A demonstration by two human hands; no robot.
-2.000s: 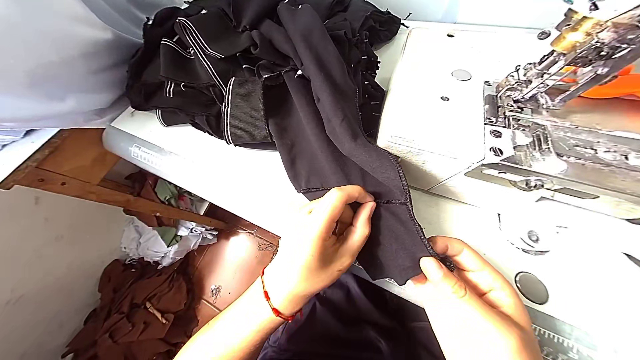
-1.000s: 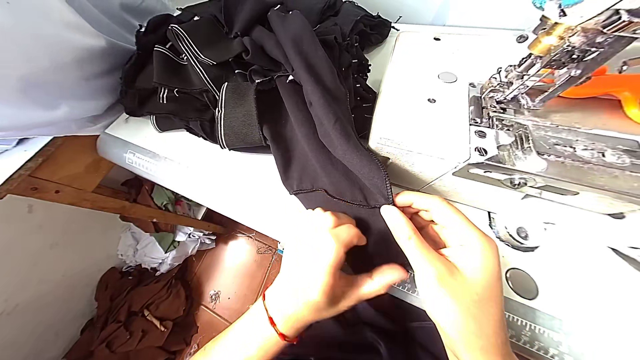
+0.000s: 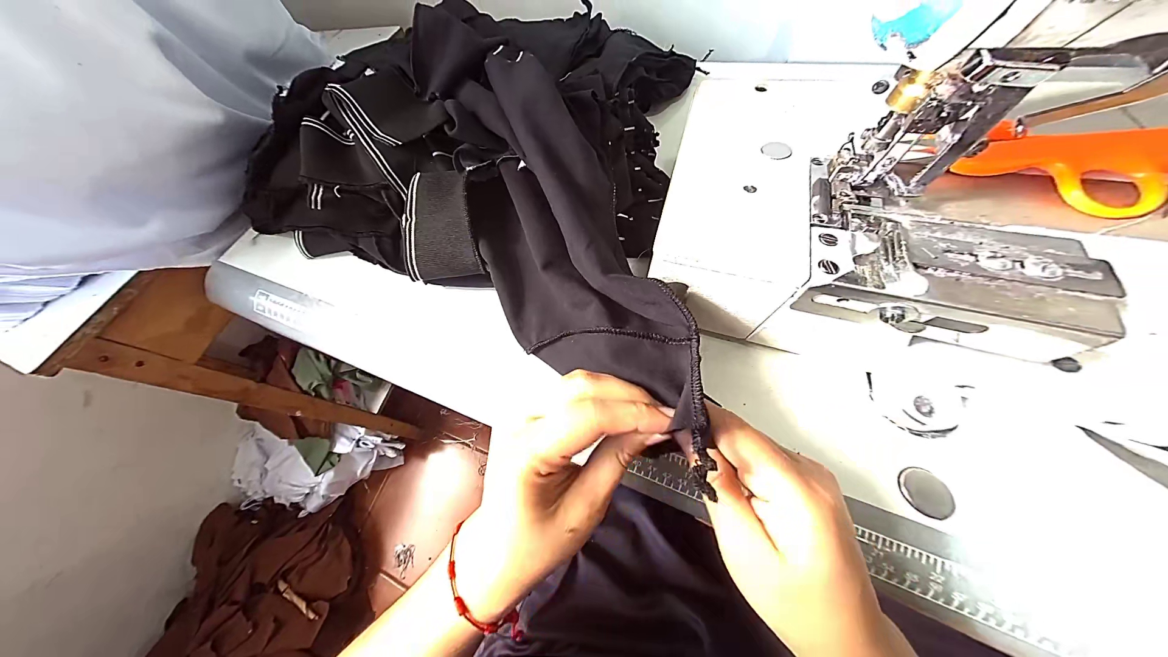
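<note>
A black fabric garment piece (image 3: 593,301) with overlocked seams runs from a heap of black garments (image 3: 383,137) down to my hands. My left hand (image 3: 566,474), with a red cord bracelet at the wrist, pinches its lower edge between thumb and fingers. Close beside it on the right, my right hand (image 3: 776,511) holds the same edge at the seam corner, where a frayed end hangs by the thumb. Wide elastic bands with white stripes (image 3: 443,224) show in the heap. An overlock sewing machine (image 3: 876,219) stands to the right of the fabric.
Orange-handled scissors (image 3: 1086,164) lie behind the machine's needle area. A printed ruler strip (image 3: 940,566) runs along the table's front edge. Brown cloth (image 3: 265,575) and white scraps (image 3: 301,456) lie on the floor at lower left, near a wooden table frame (image 3: 228,388). Pale fabric (image 3: 137,119) hangs at upper left.
My left hand, spread with the thumb out one second ago, now pinches the fabric edge. My right hand has moved down from the cross seam to the lower corner.
</note>
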